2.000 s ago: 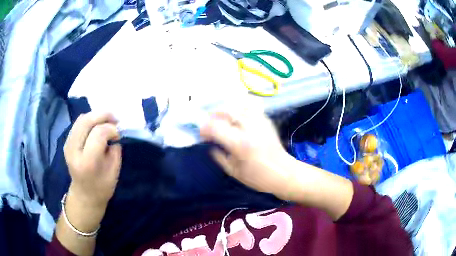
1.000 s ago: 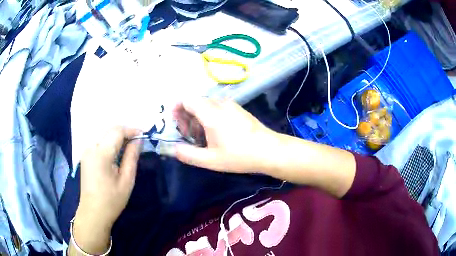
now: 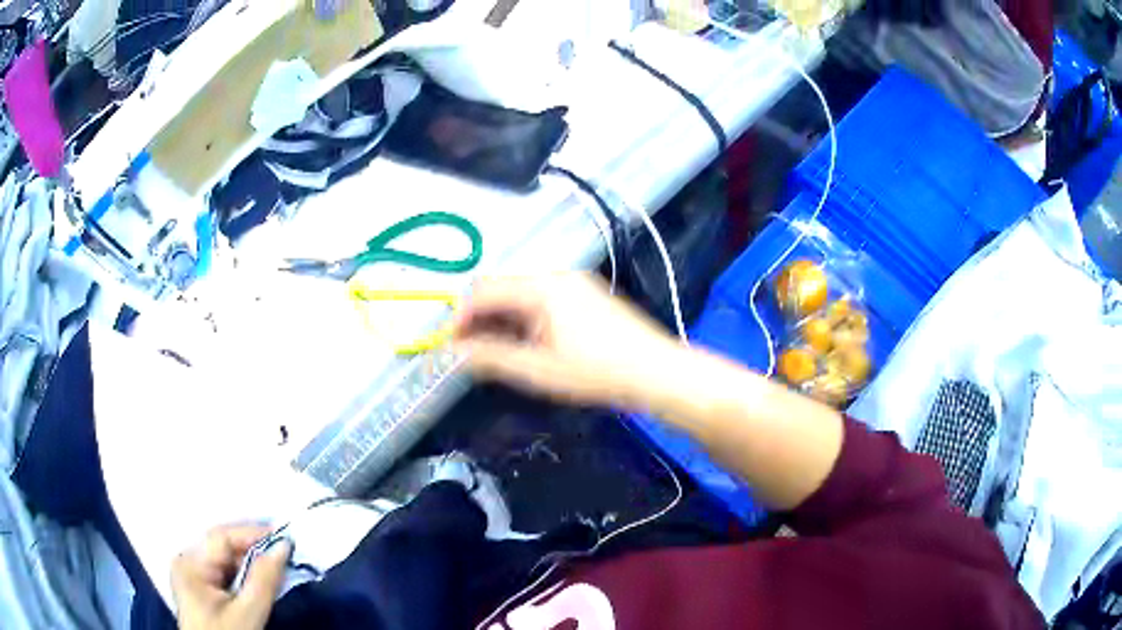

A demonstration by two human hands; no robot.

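Fabric scissors with one green and one yellow handle [image 3: 425, 243] lie on the white machine table [image 3: 222, 412], blades to the left. My right hand [image 3: 523, 335] is beside the yellow loop, slightly blurred; whether its fingers touch the loop or hold anything is unclear. My left hand [image 3: 231, 576], low at the left and cut off by the bottom edge, pinches the edge of a whitish panel [image 3: 338, 535]. The navy garment piece [image 3: 412, 560] hangs from it over my lap.
A phone [image 3: 474, 138] lies behind the scissors. A ruler strip [image 3: 388, 412] runs along the table edge. A blue crate [image 3: 917, 203] with bagged orange fruit [image 3: 822, 326] stands right. White cables hang near it. Light cloth [image 3: 1040, 406] is at right; the machine [image 3: 148, 240] is upper left.
The view has turned, showing more of the machine. My right hand has left the cloth and moved to the scissors' yellow loop. My left hand still holds the cloth, now lower left.
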